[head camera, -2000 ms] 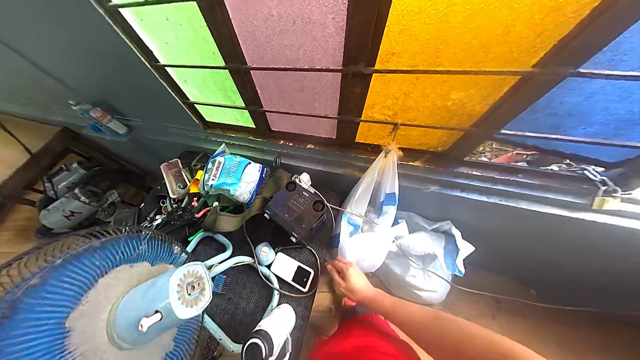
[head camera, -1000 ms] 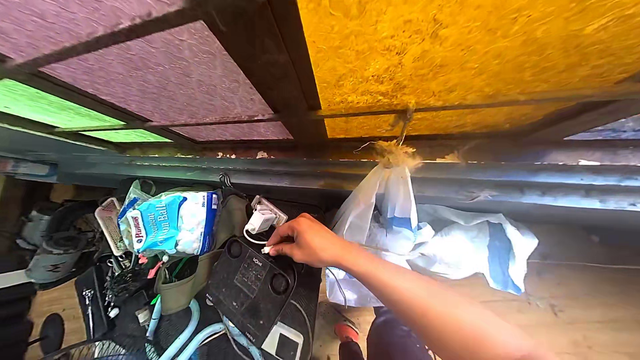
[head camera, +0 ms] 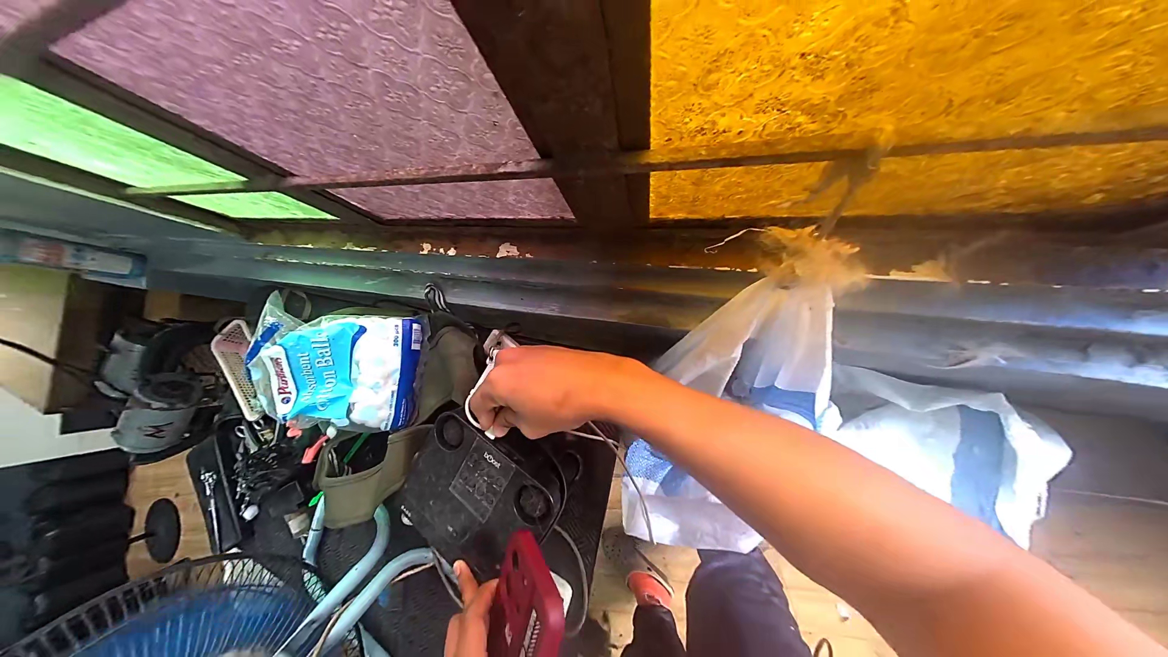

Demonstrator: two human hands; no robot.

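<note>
My right hand (head camera: 538, 392) pinches a thin white cable (head camera: 476, 388), a small white end showing below its fingertips. It is over the back edge of a black box-shaped device (head camera: 474, 484) with round dark feet, lying on a dark surface. My left hand (head camera: 470, 611), at the bottom, grips a phone in a red case (head camera: 527, 602) just in front of the device. Behind my right hand, a white charger-like object (head camera: 498, 341) is mostly hidden. A pack of cotton balls (head camera: 342, 374) lies to the left, above an olive fabric bag (head camera: 360, 488).
A blue fan (head camera: 182, 611) with a wire guard stands at the lower left, near light-blue tubing (head camera: 365, 579). White plastic sacks (head camera: 730, 365) hang or lie at the right, below barred coloured window panes (head camera: 876, 82). A person's dark-trousered leg (head camera: 744, 607) shows at the bottom.
My right hand has moved from beside the plastic sack to the black device. My left hand with the red phone has come into view. The view has moved closer to the device.
</note>
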